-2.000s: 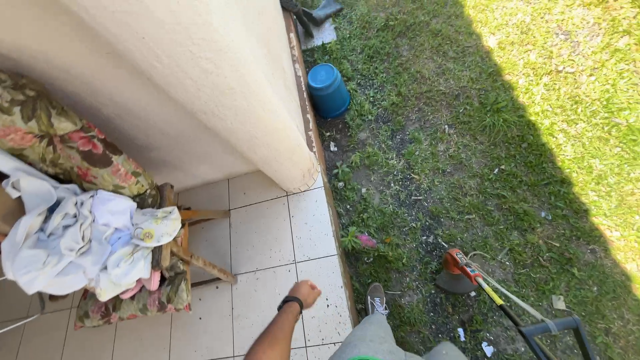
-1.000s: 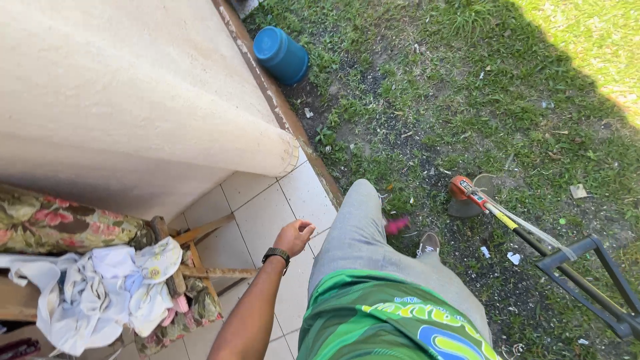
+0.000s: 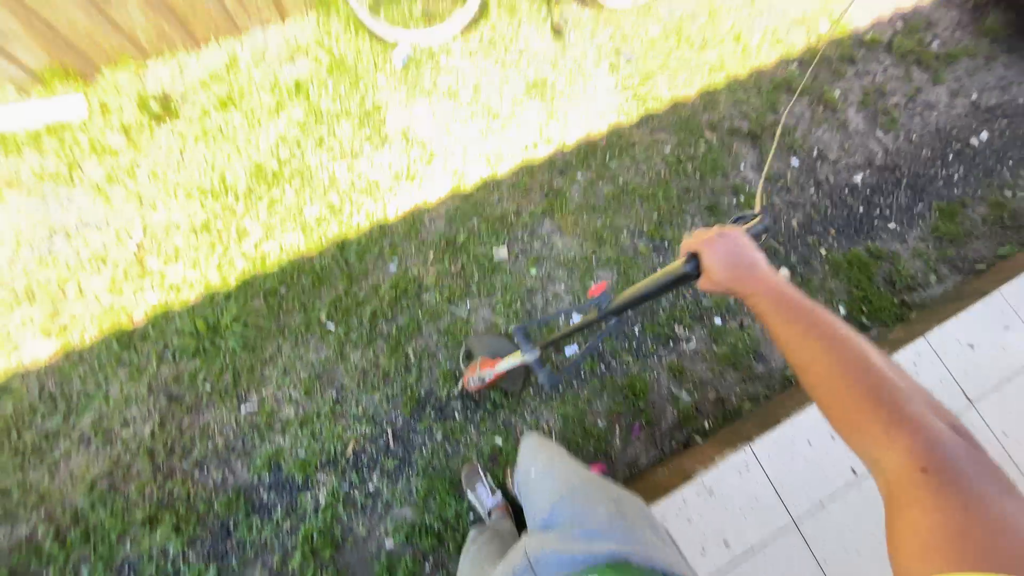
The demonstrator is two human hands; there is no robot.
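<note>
My right hand (image 3: 726,260) is closed around the rear grip of an electric string trimmer (image 3: 640,294), its bare forearm reaching in from the right. The trimmer slants down to the left, with its orange head (image 3: 482,374) and dark guard low over or on the grass; contact with the ground cannot be told. A black loop handle (image 3: 548,376) sits partway along the shaft. From the rear end, a thin pale cord (image 3: 788,112) runs up and away to the top right. My left hand is out of view. The picture is somewhat blurred.
A white tiled floor (image 3: 776,496) with a brown raised edge (image 3: 712,448) lies at lower right. My shoe (image 3: 482,490) stands on patchy grass with scattered white bits. At the top are a wooden fence (image 3: 152,32) and a white ring-shaped thing (image 3: 416,34).
The view has swung away from the chair with clothes and the blue bucket. The trimmer, earlier out of any visible hand, is now held in my right hand. My left hand has left the view.
</note>
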